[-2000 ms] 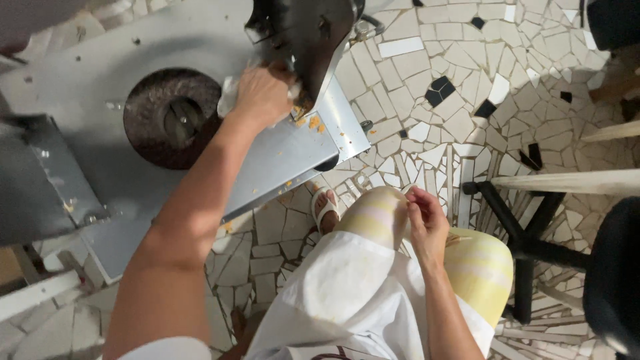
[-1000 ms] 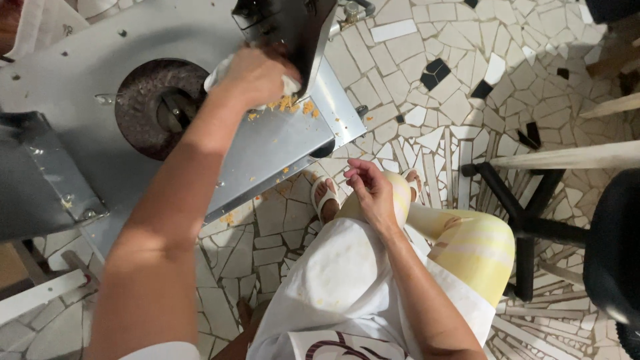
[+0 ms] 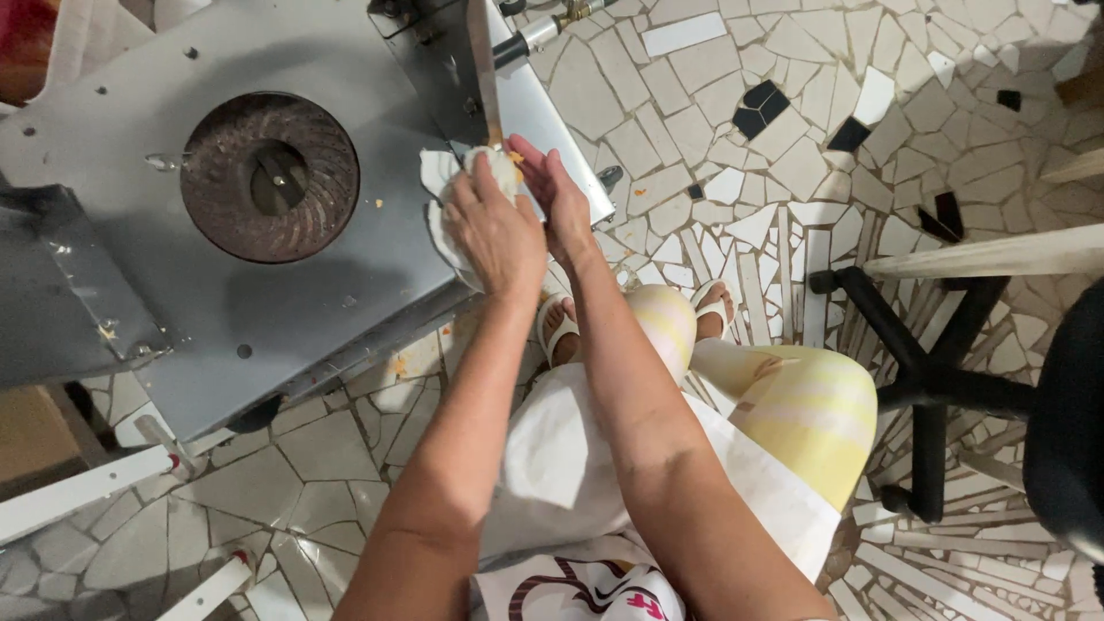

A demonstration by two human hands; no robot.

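Note:
My left hand (image 3: 500,228) presses a crumpled white cloth (image 3: 444,228) against the edge of a grey metal machine top (image 3: 345,302). Close beside it, my right hand (image 3: 556,194) is cupped at the machine's edge with its fingers apart. Orange crumbs (image 3: 517,159) show between the two hands, by the foot of an upright metal plate (image 3: 486,78). Left of my hands, a round dark ribbed disc (image 3: 269,177) with a hole in its middle is set into the machine top. The fingertips of my left hand are partly hidden in the cloth.
A metal hose fitting (image 3: 542,33) sticks out at the machine's far side. A black wheeled chair base (image 3: 927,379) stands at the right, on the mosaic tile floor (image 3: 690,78). White metal legs (image 3: 95,492) are at the lower left. More crumbs lie on the floor below the machine.
My right hand has moved from near my knee up to the machine's edge, beside my left hand. Most of the orange crumbs seen along that edge a second ago no longer show there.

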